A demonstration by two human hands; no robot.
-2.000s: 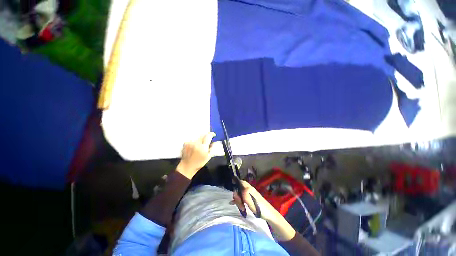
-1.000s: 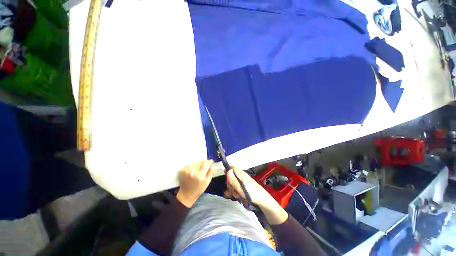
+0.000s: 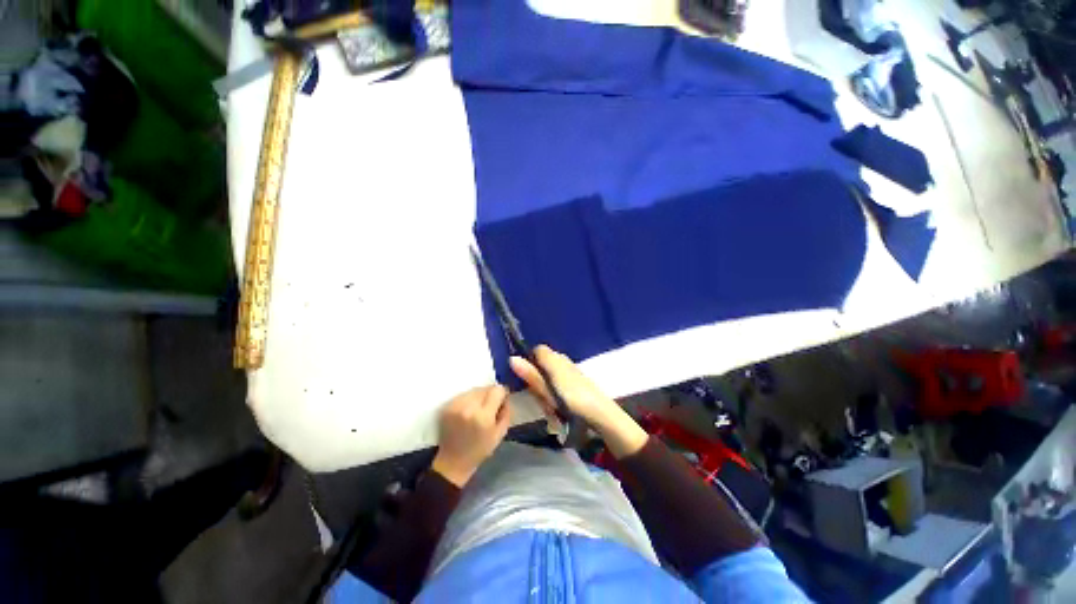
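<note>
A dark navy cut panel (image 3: pixel 732 254) lies on a larger blue cloth (image 3: pixel 566 142) on the white table (image 3: pixel 354 354). My right hand (image 3: pixel 571 392) is closed around the shears (image 3: pixel 505 313) near the table's front edge. The blades point away from me, along the left end of the panel. How far the blades are apart is hard to tell. My left hand (image 3: pixel 474 427) is at the table edge, just left of the shears, with its fingertips pinched at the near left corner of the cloth.
A yellow ruler (image 3: pixel 268 212) lies along the table's left side. Navy offcuts (image 3: pixel 904 236) and a light-blue bundle (image 3: pixel 876 80) are at the right. Dark items (image 3: pixel 378 41) lie at the far left edge. A red crate (image 3: pixel 962 375) stands beyond the front edge.
My right hand and the shears have moved forward over the table edge, along the panel's left end. My left hand stays near the cloth corner. The view has shifted, showing more of the table's far side.
</note>
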